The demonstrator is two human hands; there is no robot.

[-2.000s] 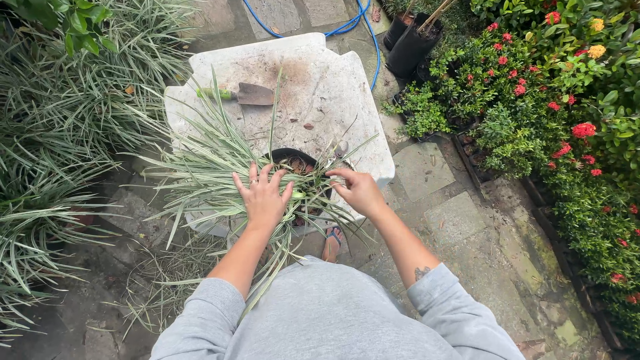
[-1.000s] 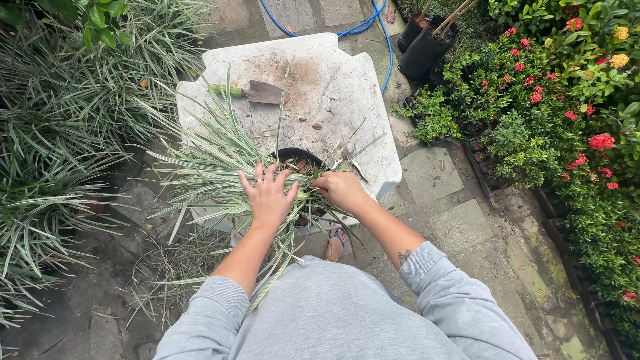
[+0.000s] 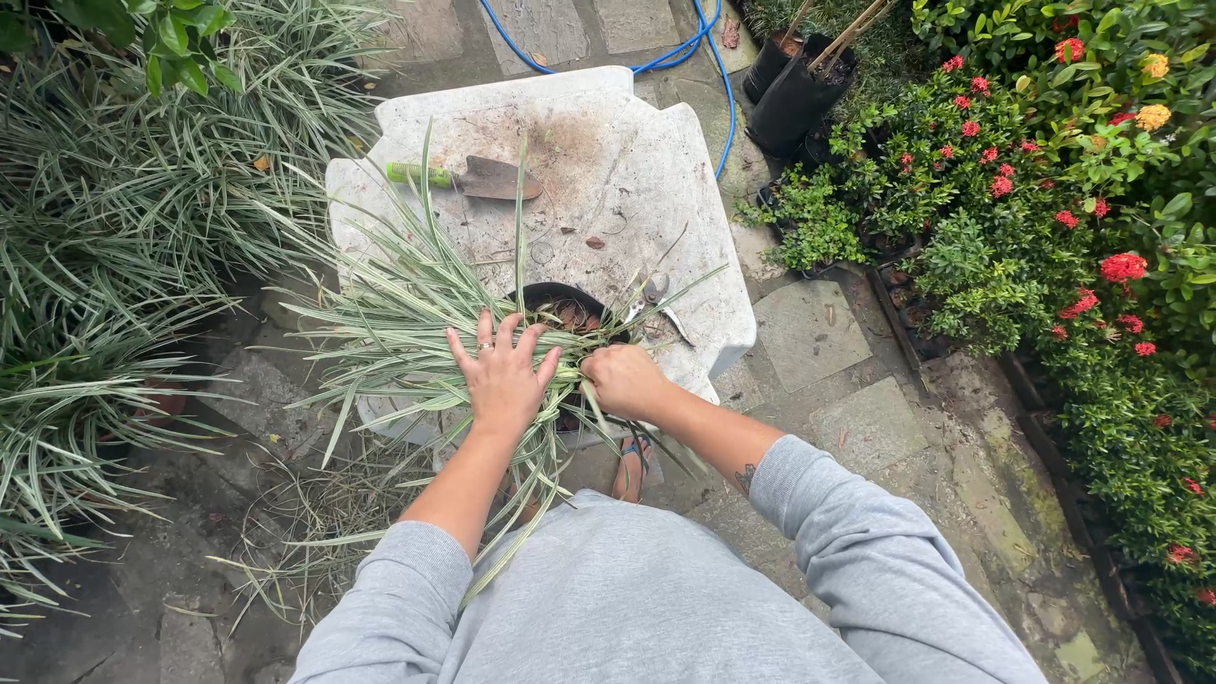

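A potted plant with long green-and-white striped leaves (image 3: 399, 323) stands in a dark pot (image 3: 560, 293) at the near edge of a white, soil-marked plastic table (image 3: 617, 228). My left hand (image 3: 506, 375) lies spread on the leaves, pressing them to the left. Closed in a fist, my right hand (image 3: 627, 382) grips some leaves near the plant's base; which ones is partly hidden. Pruning shears (image 3: 655, 294) rest on the table just beyond the right hand. A hand trowel with a green handle (image 3: 461, 178) lies farther back.
Striped-leaf plants (image 3: 142, 180) crowd the left side. A blue hose (image 3: 727, 104) runs behind the table, near black plant bags (image 3: 798, 100). Red-flowered shrubs (image 3: 1026, 218) line the right. Cut or dry leaves (image 3: 313, 532) lie on the stone paving (image 3: 869, 427) at lower left.
My right hand, with its fingers looser at the plant's base two seconds ago, has closed into a fist on leaves there. My left hand stays spread on the foliage.
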